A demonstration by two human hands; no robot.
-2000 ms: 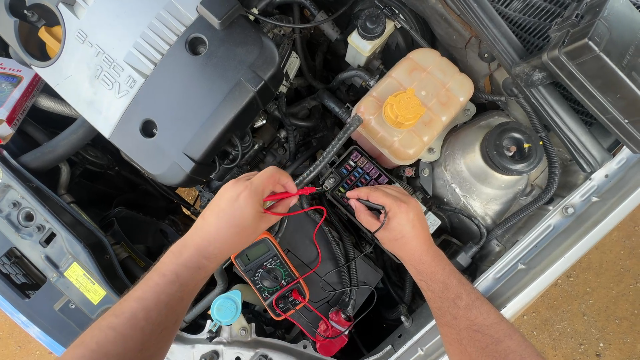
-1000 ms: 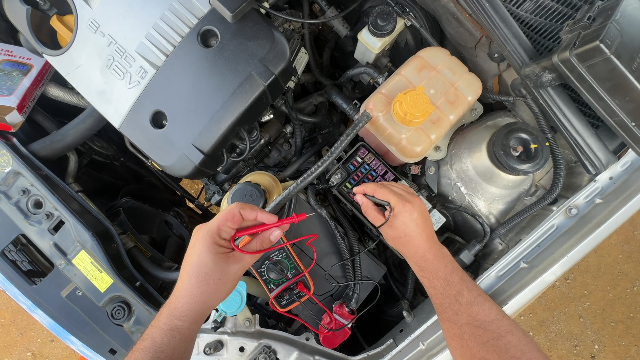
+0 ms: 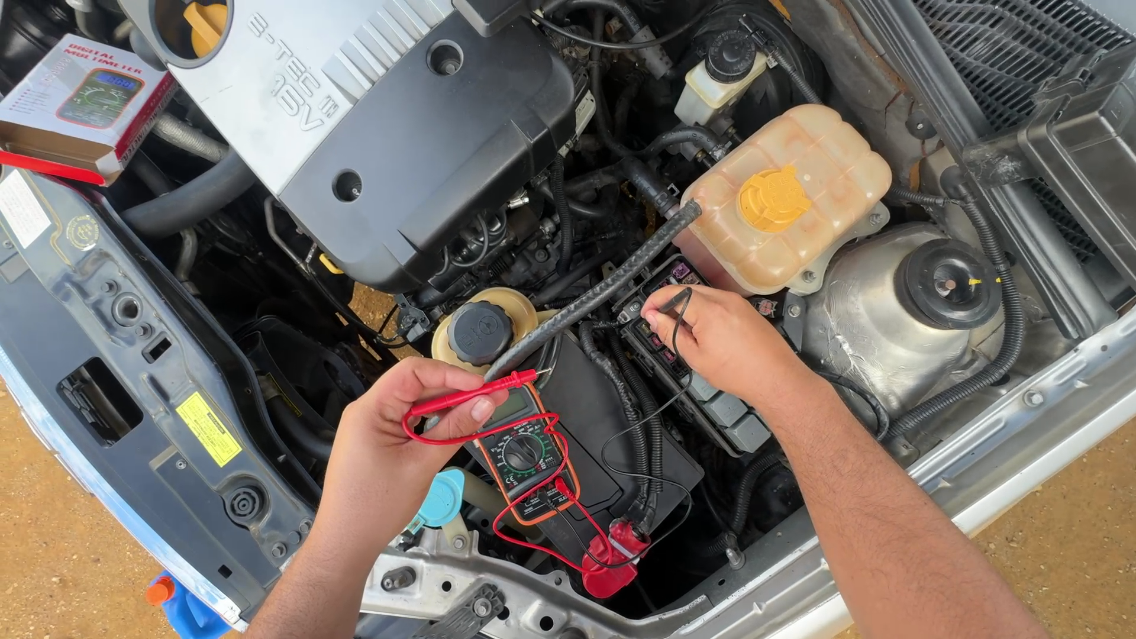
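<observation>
My left hand (image 3: 417, 426) holds the red multimeter probe (image 3: 475, 391) between thumb and fingers, its metal tip in the air above the top of the multimeter. The digital multimeter (image 3: 522, 453) with an orange rim lies on the black battery (image 3: 590, 408); red and black leads run from its lower end. My right hand (image 3: 723, 337) grips the black probe (image 3: 676, 300) over the open fuse box (image 3: 657, 342); the fingers hide its tip. Coloured fuses show around those fingers. A red terminal cover (image 3: 612, 559) sits at the battery's lower end.
The coolant expansion tank (image 3: 785, 200) with its yellow cap stands above the fuse box, beside the strut tower (image 3: 887, 319). A black-capped reservoir (image 3: 482, 330) and a braided hose (image 3: 603, 284) are close to my left hand. The multimeter's carton (image 3: 84, 102) rests at upper left.
My left hand has drawn back from the fuse box with the red probe, down and to the left, over the multimeter. My right hand has stayed at the fuse box with the black probe.
</observation>
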